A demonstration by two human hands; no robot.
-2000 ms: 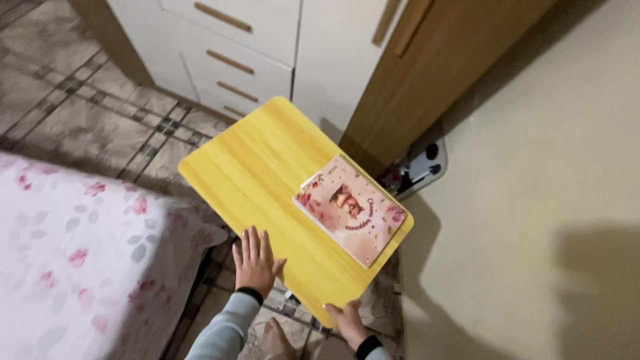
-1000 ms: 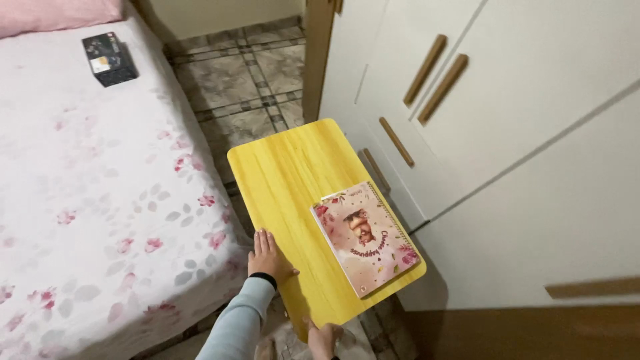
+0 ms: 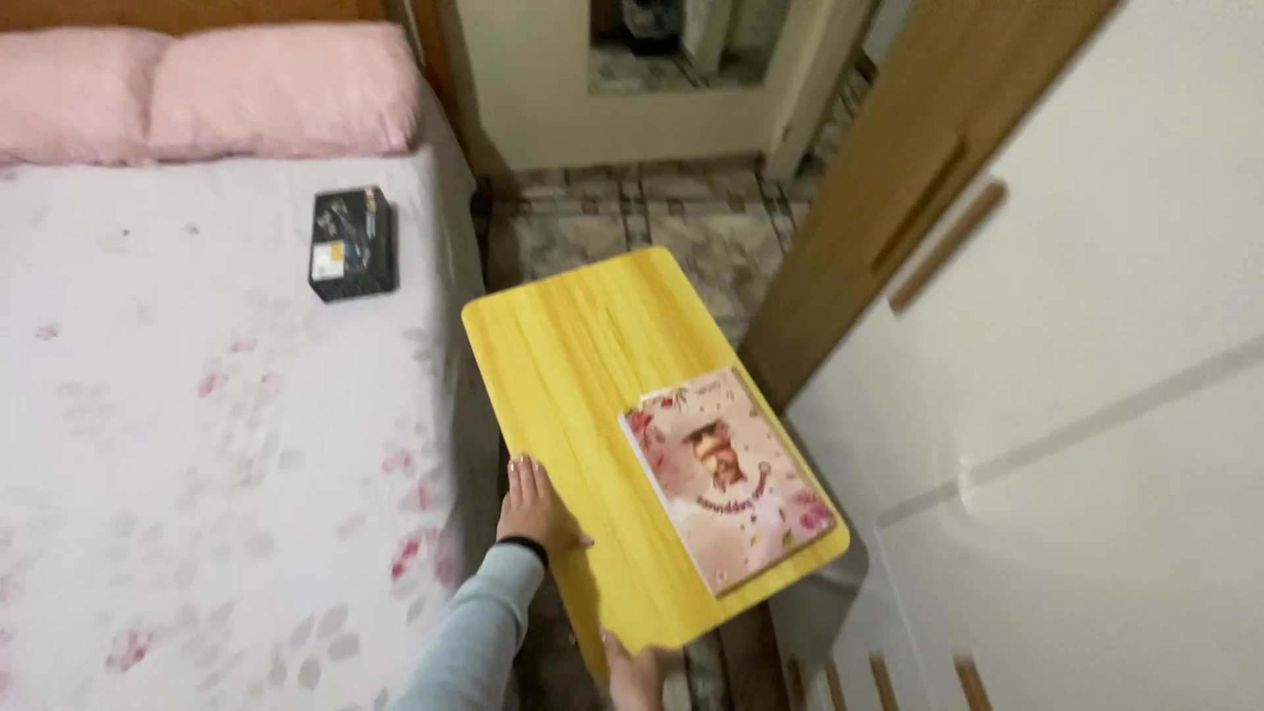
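A yellow wood-grain tabletop [image 3: 583,395] with rounded corners lies in front of me, between a bed and a wardrobe. On its right part rests a pink spiral notebook [image 3: 731,484] with a floral cover. My left hand [image 3: 536,509], in a light blue sleeve with a black band at the wrist, holds the tabletop's left edge, fingers on the upper face. My right hand [image 3: 637,671] grips the near edge at the bottom of the view, and part of it is cut off by the frame. Any legs under the tabletop are hidden.
At left stands a bed with a floral sheet [image 3: 326,494], pink pillows [image 3: 286,94] and a black box [image 3: 352,244]. A white wardrobe [image 3: 1086,395] with wooden handles lines the right. Tiled floor [image 3: 573,242] shows beyond the tabletop, before a wall with a mirror [image 3: 681,44].
The view has turned widely, from the wardrobe and wall to the bed's pillows and the mirror. Both hands remain at the tabletop's edges, and the notebook stays on it.
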